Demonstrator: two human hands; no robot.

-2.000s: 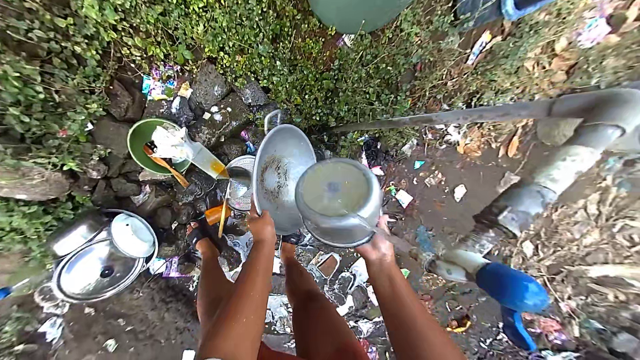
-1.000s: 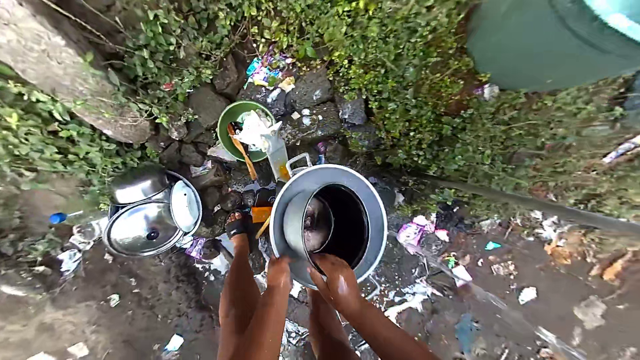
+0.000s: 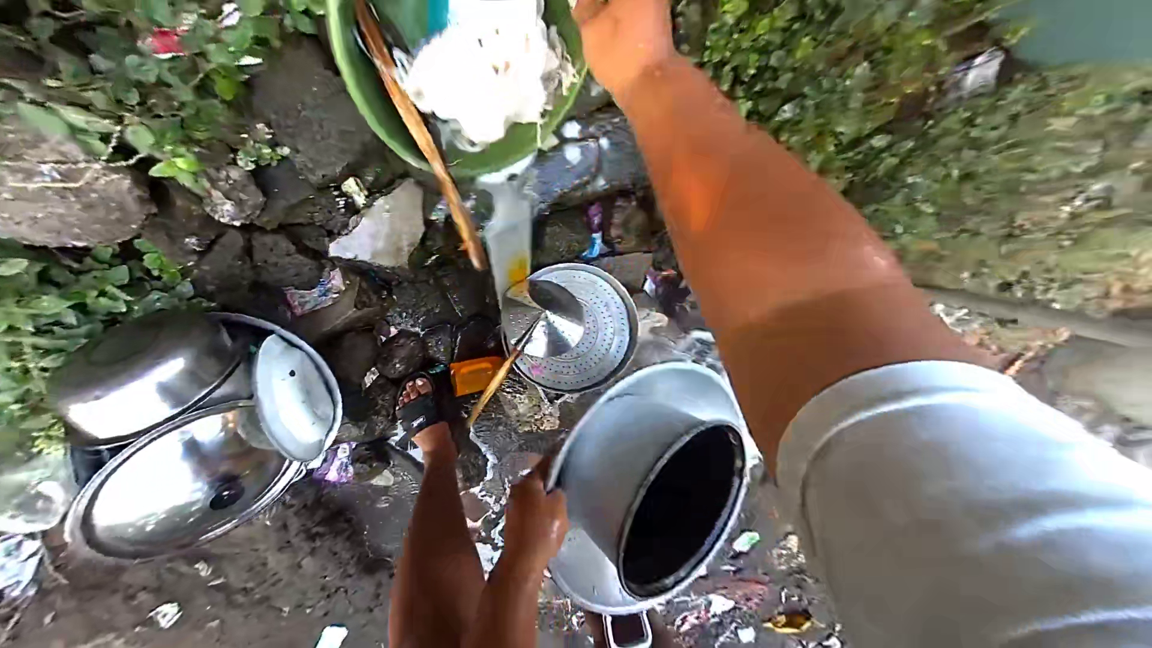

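Note:
My left hand point(image 3: 537, 520) grips the rim of a large metal pan point(image 3: 589, 432), tilted low in front of me. Inside it lies a smaller pot point(image 3: 684, 508) with a dark interior. My right arm stretches up to a green plastic basin point(image 3: 364, 99); my right hand point(image 3: 625, 36) is at the basin's right edge, its fingers cut off by the top of the view. White netting or foam point(image 3: 490, 72) and a wooden stick point(image 3: 423, 135) are in the basin. A perforated metal steamer plate point(image 3: 589, 346) lies below it, with a metal ladle point(image 3: 553, 328) on top.
At the left stand a shiny metal pot point(image 3: 148, 378), a domed lid point(image 3: 180, 486) and a smaller lid point(image 3: 292, 396) in a wide basin. An orange plastic piece point(image 3: 475, 375) lies beside my sandalled foot point(image 3: 418, 405). Wet stones point(image 3: 310, 108), litter and plants surround the work area.
My right hand has left the pans and reached up to the green basin. My left hand stays on the large pan, which is now tilted. The view has moved closer to the basin.

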